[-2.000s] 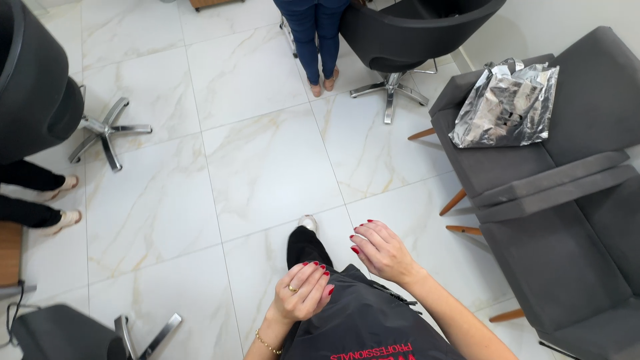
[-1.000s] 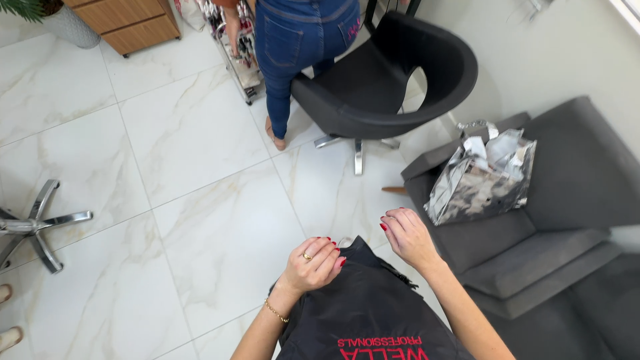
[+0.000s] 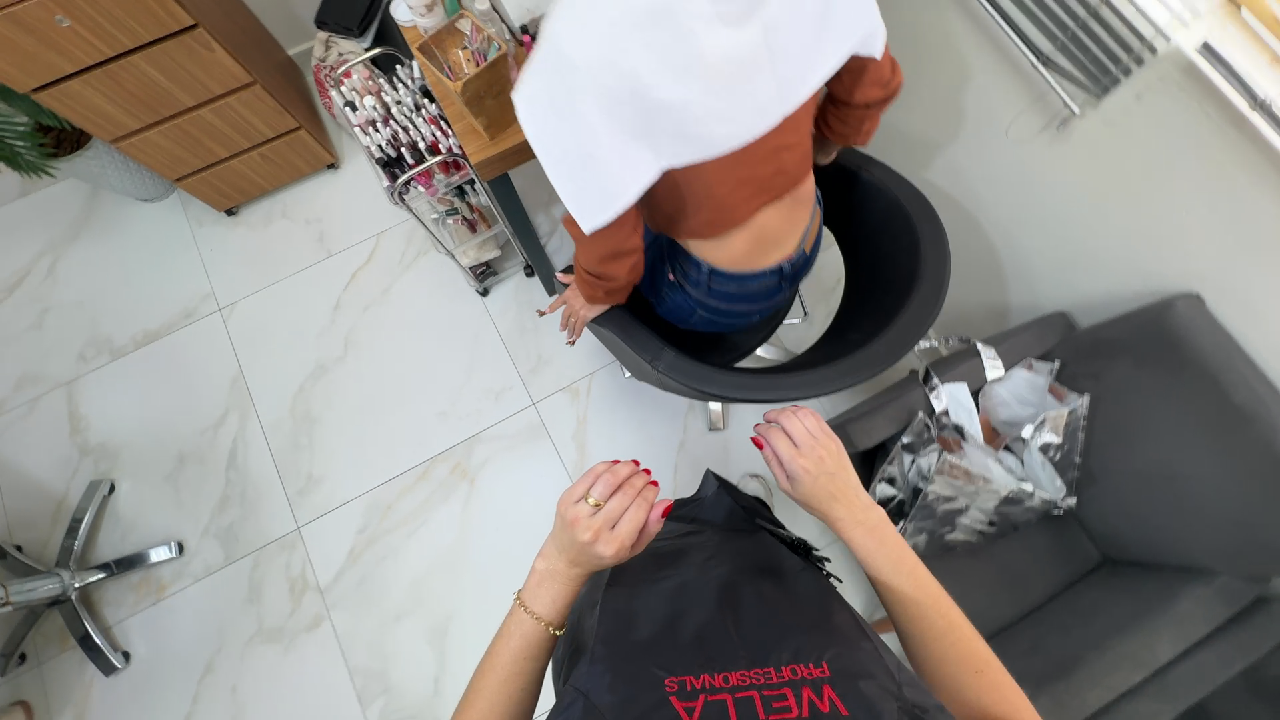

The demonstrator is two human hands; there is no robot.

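My left hand (image 3: 607, 515), with a ring and red nails, is raised in front of the black apron (image 3: 740, 600), its fingers curled and nothing visible in them. To its right, my right hand (image 3: 805, 460) is held up with bent, slightly parted fingers, and nothing shows in it. The two hands do not touch. Beyond them a person in an orange-brown top (image 3: 735, 200) and blue jeans (image 3: 725, 290) sits in a black salon chair (image 3: 890, 300), a white cloth (image 3: 680, 90) over the shoulders. That person's hand (image 3: 577, 308) rests at the chair's edge.
A trolley of nail polish bottles (image 3: 405, 130) stands beside a wooden table (image 3: 495, 155). A wooden drawer cabinet (image 3: 200, 90) and a potted plant (image 3: 120, 165) are at upper left. Grey armchairs (image 3: 1170, 440) with a shiny bag (image 3: 985, 450) line the right. A chrome chair base (image 3: 70, 580) is at left.
The person in jeans, standing in the earlier frames, is now seated in the black chair. My view has shifted toward the table and trolley. My hands remain raised before the apron.
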